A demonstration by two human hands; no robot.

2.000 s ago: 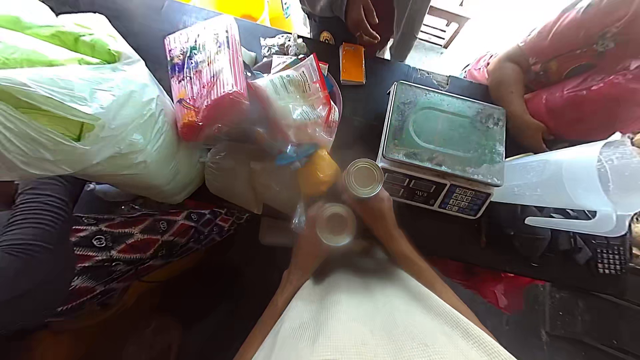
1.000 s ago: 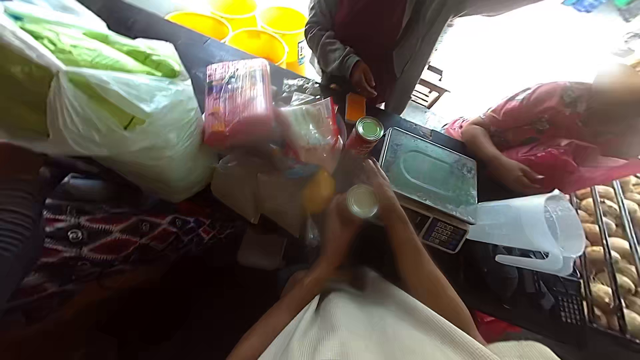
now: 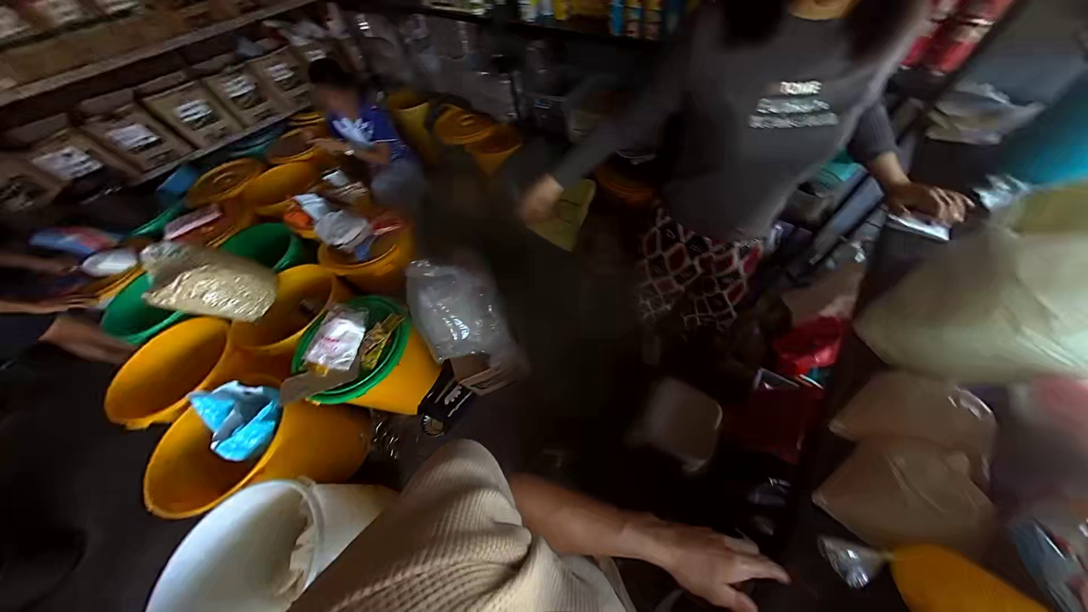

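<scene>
My left hand (image 3: pixel 731 568) is low in the head view, its forearm reaching rightward from a cream knit sleeve. Its fingers are apart and nothing shows in them. Dark, blurred things lie beneath it. To its right, beyond the counter's edge, are clear plastic bags with brownish contents (image 3: pixel 905 484) and an orange-yellow bag (image 3: pixel 960 582) with a twisted clear plastic end. My right hand is out of view.
Yellow buckets (image 3: pixel 174 370), green buckets (image 3: pixel 140 310) and a white bucket (image 3: pixel 234 552) crowd the left. A person in a grey top (image 3: pixel 765 119) stands ahead, a hand on the counter. Another person in blue (image 3: pixel 365 132) is farther back. A large pale plastic bag (image 3: pixel 977 297) sits at the right.
The view has swung far to the left, from the counter to the buckets. The tins and the scale seen earlier are out of view, and my right hand has left the view.
</scene>
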